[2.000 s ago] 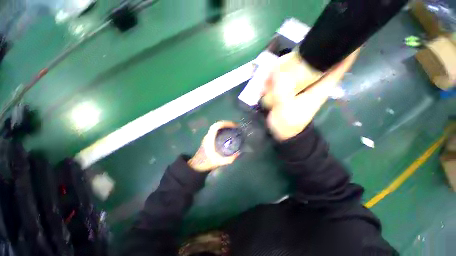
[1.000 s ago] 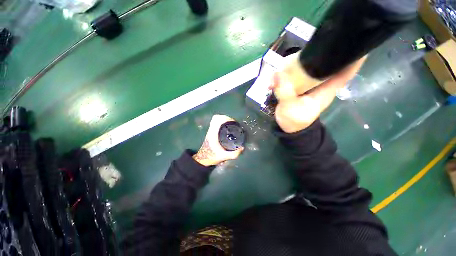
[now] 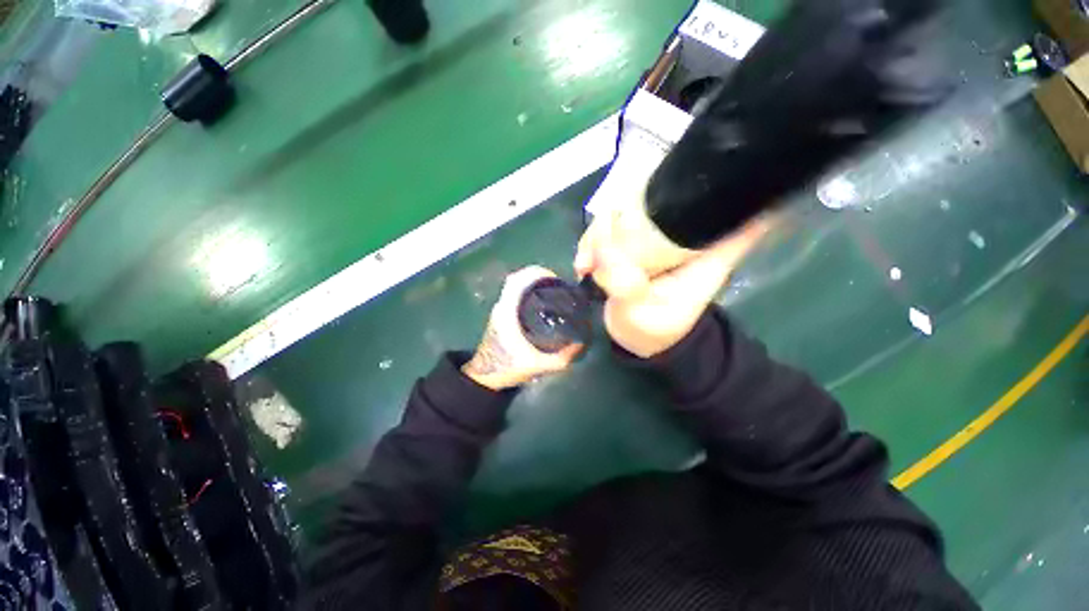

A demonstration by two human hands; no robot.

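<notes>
My left hand holds a black cylindrical housing upright, its round end facing up, above the green work surface. My right hand is wrapped round the tan grip of the electric screwdriver, whose thick black body extends to the upper right. The dark tip of the screwdriver is at the right rim of the housing; whether it touches is hard to tell. The screw feeder, a white-grey box with a dark drum, is partly hidden behind the screwdriver and my right hand.
Stacked black blister trays with red wires stand at left. A white rail borders the green conveyor belt, where black housings stand or lie. A clear plastic cup is right of the screwdriver. A brown carton is at far right.
My right hand and the screwdriver have moved left and down from the feeder to the housing. My left hand still holds the housing in nearly the same place. The view has shifted slightly.
</notes>
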